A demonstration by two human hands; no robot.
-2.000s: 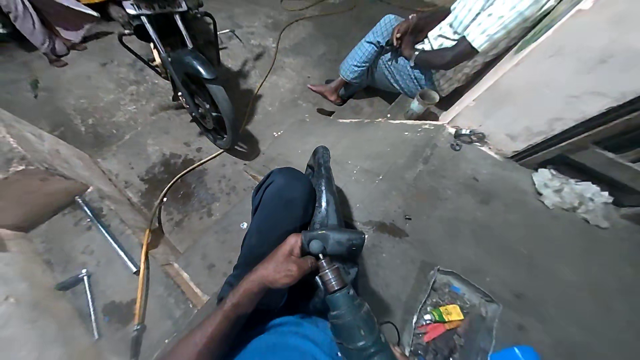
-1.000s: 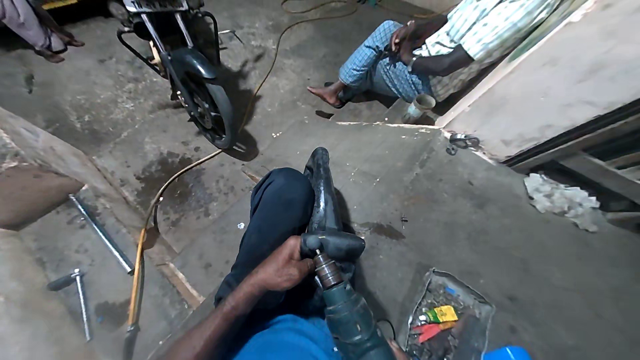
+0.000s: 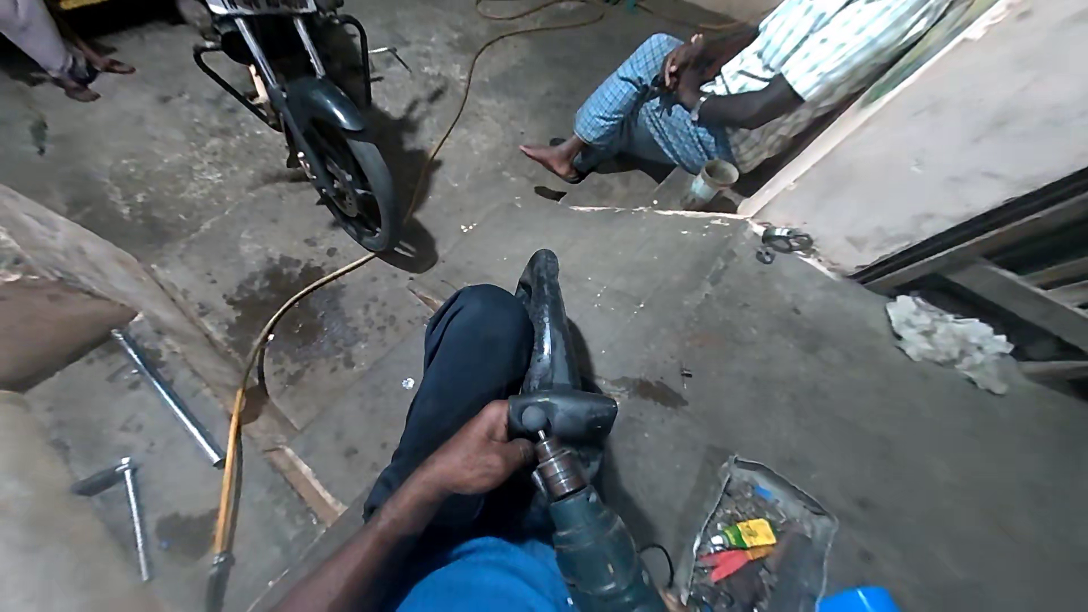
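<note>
My left hand (image 3: 480,449) grips the left end of a dark grey part (image 3: 565,415), a long curved piece with a broad crosswise end that lies against my legs. What it is exactly, I cannot tell. A green power drill (image 3: 599,548) points up at the broad end, its metal chuck (image 3: 559,470) close beside my left thumb. The bit's tip meets or nearly meets the part near a round knob. Of my right hand (image 3: 671,602) only a sliver shows at the bottom edge by the drill's body; its grip is hidden.
A tray (image 3: 829,527) of small parts lies right of the drill. A motorcycle (image 3: 340,161) stands ahead, with a yellow hose (image 3: 293,302) running past its front wheel. Metal tools (image 3: 170,399) lie at left. A seated person (image 3: 680,110) is at upper right, another person's feet (image 3: 85,76) at upper left.
The person's feet at upper left have come into fuller view since the oldest frame. My left hand and the drill keep nearly the same place at the dark part.
</note>
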